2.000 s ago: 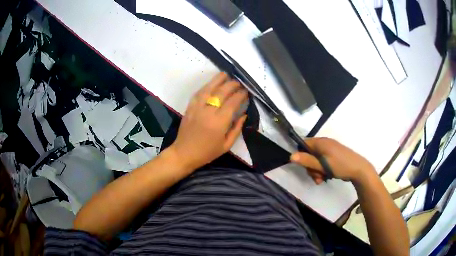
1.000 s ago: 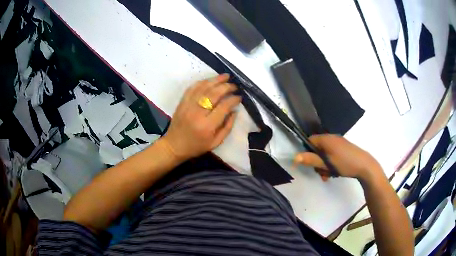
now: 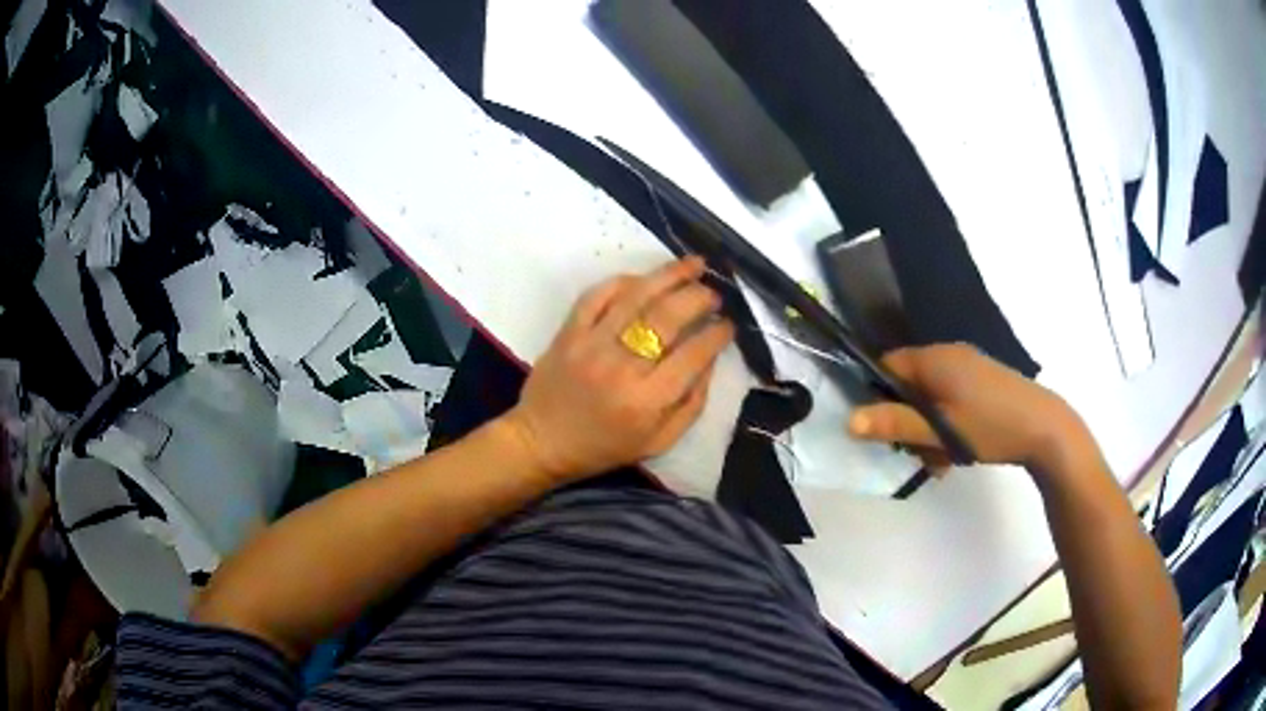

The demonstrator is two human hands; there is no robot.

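My right hand (image 3: 972,410) grips the handles of the dark shears (image 3: 778,282). Their long blades point up-left along the edge of the white paper pattern (image 3: 535,56) on black fabric (image 3: 902,181). Two dark grey metal weights (image 3: 708,104) lie on the pattern; the lower one (image 3: 864,285) is partly behind the right hand. My left hand (image 3: 625,368), with a yellow ring, lies flat, its fingertips on the dark strip (image 3: 761,347) beside the blades. The strip curves down to a wider black offcut (image 3: 764,479). A pale thread (image 3: 805,343) crosses near the shears.
The white table (image 3: 347,118) has a red-trimmed edge. White and dark scraps (image 3: 292,299) and a pale rounded thing (image 3: 222,445) lie below at left. A narrow white pattern (image 3: 1090,181) and small black pieces (image 3: 1208,195) lie at upper right. More pieces are heaped at far right.
The pattern, weights and fabric appear lower and further right in view. The shears lie further up along the pattern edge, and the strip below them has separated and bent away. My left hand has shifted beside them.
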